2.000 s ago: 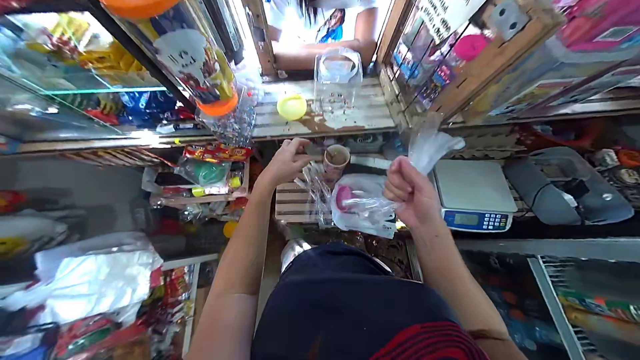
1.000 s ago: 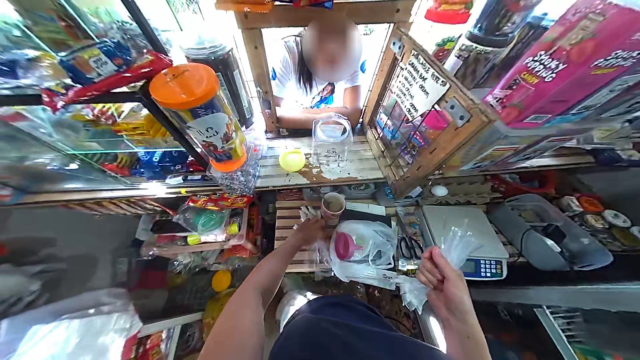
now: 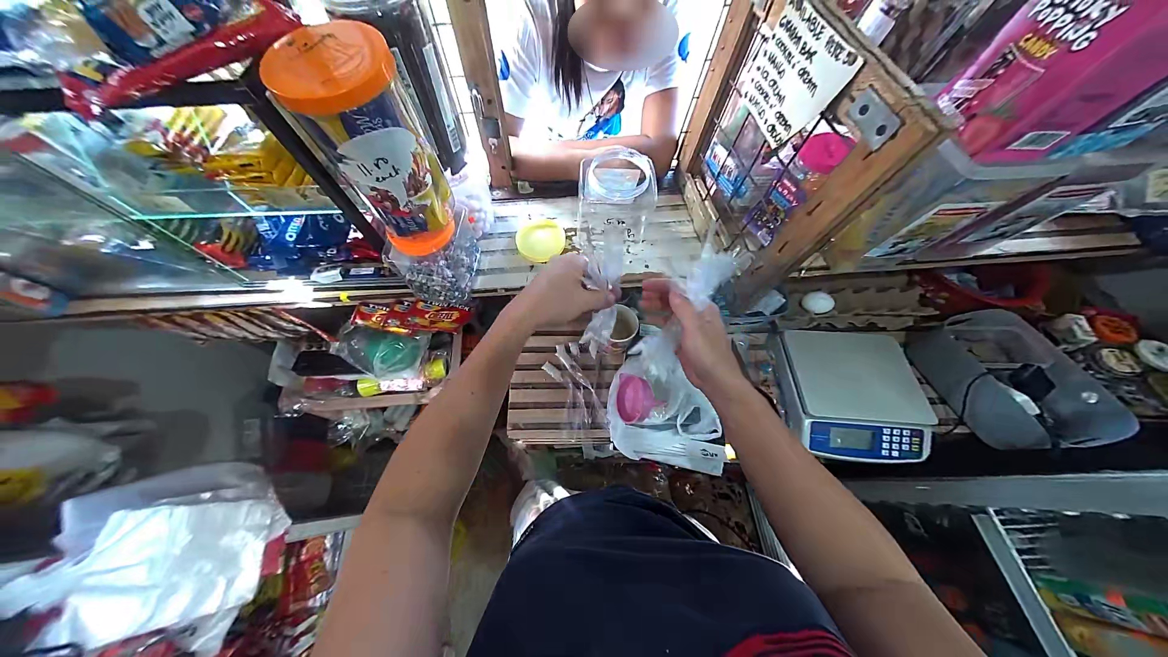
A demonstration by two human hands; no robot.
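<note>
My left hand (image 3: pixel 568 292) is closed on a thin clear plastic bag (image 3: pixel 602 319) above the slatted wooden shelf. My right hand (image 3: pixel 689 328) holds a bunched clear plastic bag (image 3: pixel 710 274) that sticks up past the fingers. Between and just below the hands stands a paper cup (image 3: pixel 623 327). Under my right hand lies a white plastic bag (image 3: pixel 671 447) with a pink round lid (image 3: pixel 636 399) in it. Loose clear plastic strips (image 3: pixel 577 388) lie on the slats (image 3: pixel 534 392). Beyond the hands are a clear plastic jar (image 3: pixel 618 205) and a yellow lid (image 3: pixel 541 241).
A digital scale (image 3: pixel 858 379) stands at the right, beside a grey plastic bin (image 3: pixel 1022 374). An orange-lidded jar (image 3: pixel 365 137) is at the upper left. A person (image 3: pixel 593 109) leans at the wooden-framed window. A hinged wooden frame (image 3: pixel 839 173) juts in at the right.
My left hand has moved up from beside the cup and now holds a clear bag. My right hand, with its bag, has come left from near the scale towards my left hand.
</note>
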